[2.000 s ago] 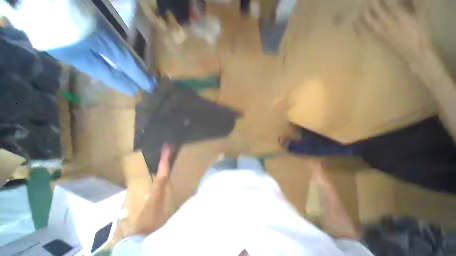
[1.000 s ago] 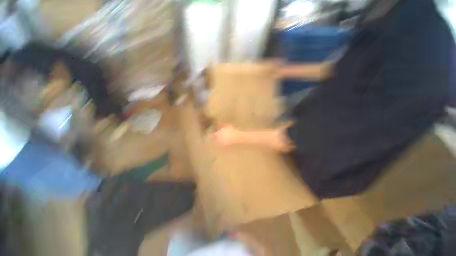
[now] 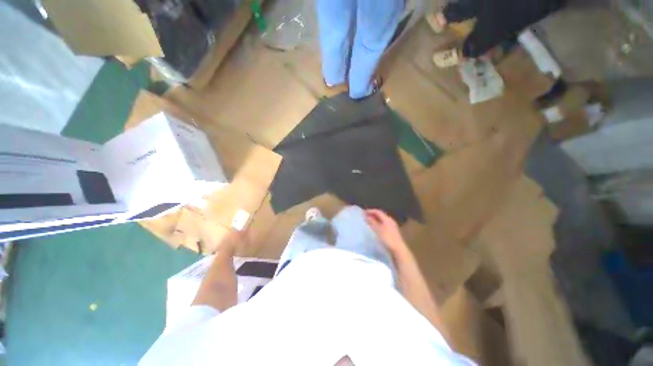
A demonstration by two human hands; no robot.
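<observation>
My left hand (image 3: 231,244) is at the lower edge of a flat brown cardboard piece (image 3: 252,177) with a small white label. The fingers are small and blurred, so a grip cannot be made out. My right hand (image 3: 383,225) is beside my right knee over the dark floor mat (image 3: 344,157), fingers loosely apart, with nothing seen in it. A long white printed carton (image 3: 147,161) with dark panels lies open at the left, its end flap raised. Another white printed carton (image 3: 187,286) is beside my left forearm, partly hidden by it.
A person in light blue trousers (image 3: 351,43) stands ahead at the mat. Another person in dark clothing (image 3: 494,21) is at the upper right. Flattened brown cardboard (image 3: 476,168) covers the floor, with green floor (image 3: 71,286) at the left. A brown carton (image 3: 472,322) stands at lower right.
The view has swung left. The other person's dark cloth and bare arms near me at the right are gone from view. The white printed cartons and both my hands now show clearly.
</observation>
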